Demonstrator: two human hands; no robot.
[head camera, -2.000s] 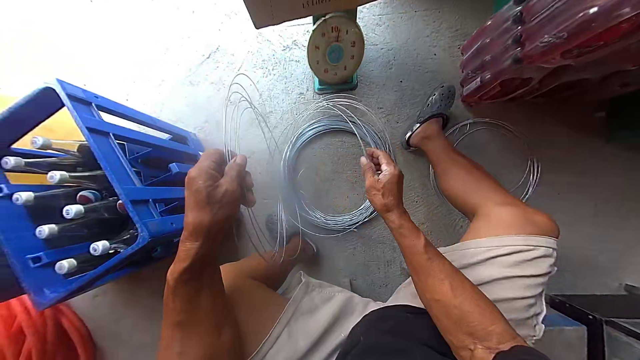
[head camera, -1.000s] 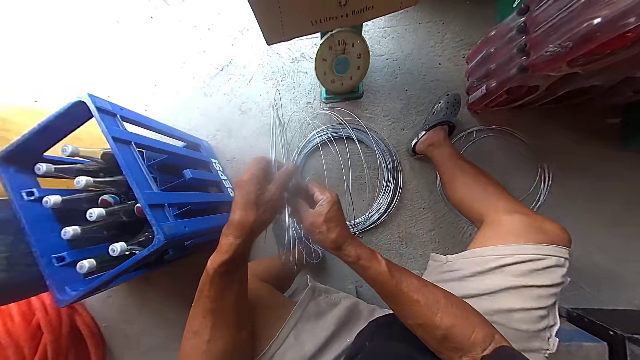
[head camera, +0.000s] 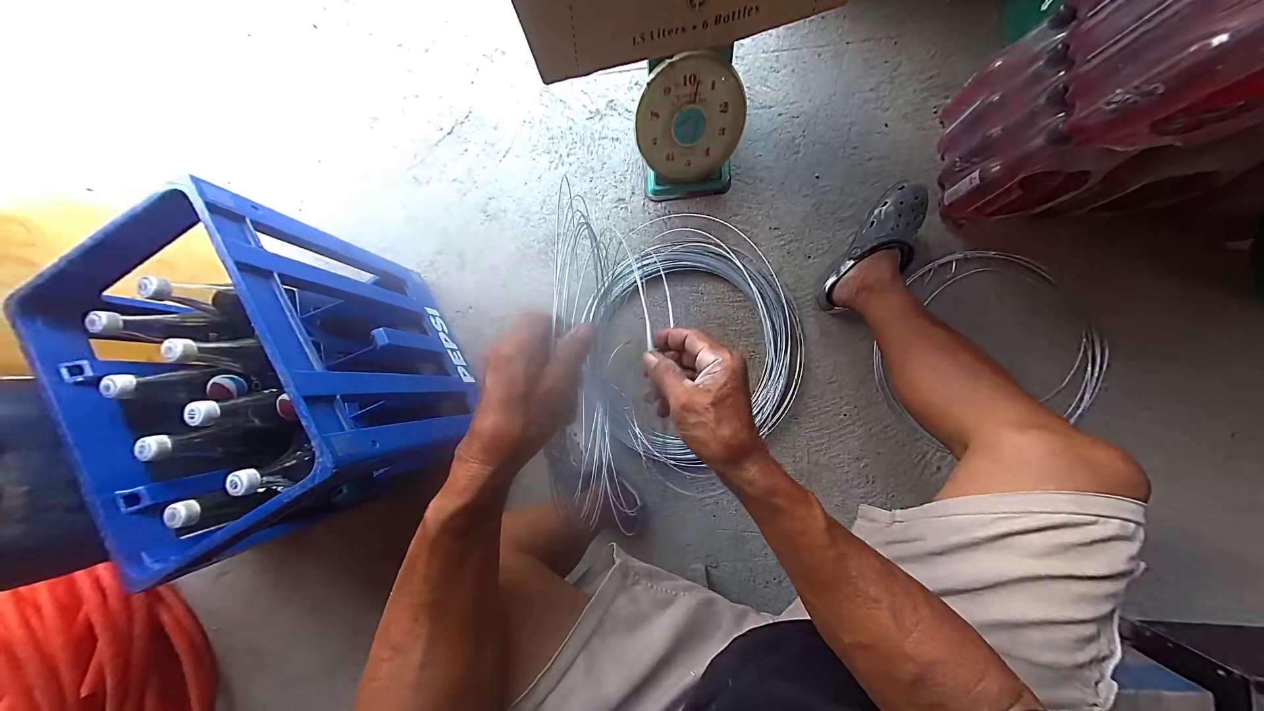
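Observation:
My left hand (head camera: 528, 380), blurred, is closed around a bunch of loose metal wire loops (head camera: 583, 267) that stand up above it and hang below it. My right hand (head camera: 701, 385) pinches a thin wire strand (head camera: 647, 306) between thumb and fingers, to the right of that bunch. Beneath both hands a larger coil of silvery metal wire (head camera: 785, 346) lies on the concrete floor between my legs. Another wire coil (head camera: 1091, 360) lies on the floor at the right, partly hidden by my right leg.
A blue plastic crate (head camera: 380, 380) of capped bottles is at my left, above an orange coiled bundle (head camera: 104, 642). A dial scale (head camera: 691, 118) stands ahead with a cardboard box (head camera: 662, 30) over it. Wrapped packs of red bottles (head camera: 1116, 128) are at the upper right; my clog (head camera: 884, 232) is near them.
My hands were close together one second ago and are now apart, with the right hand moved to the right. Two seconds ago they were wider apart.

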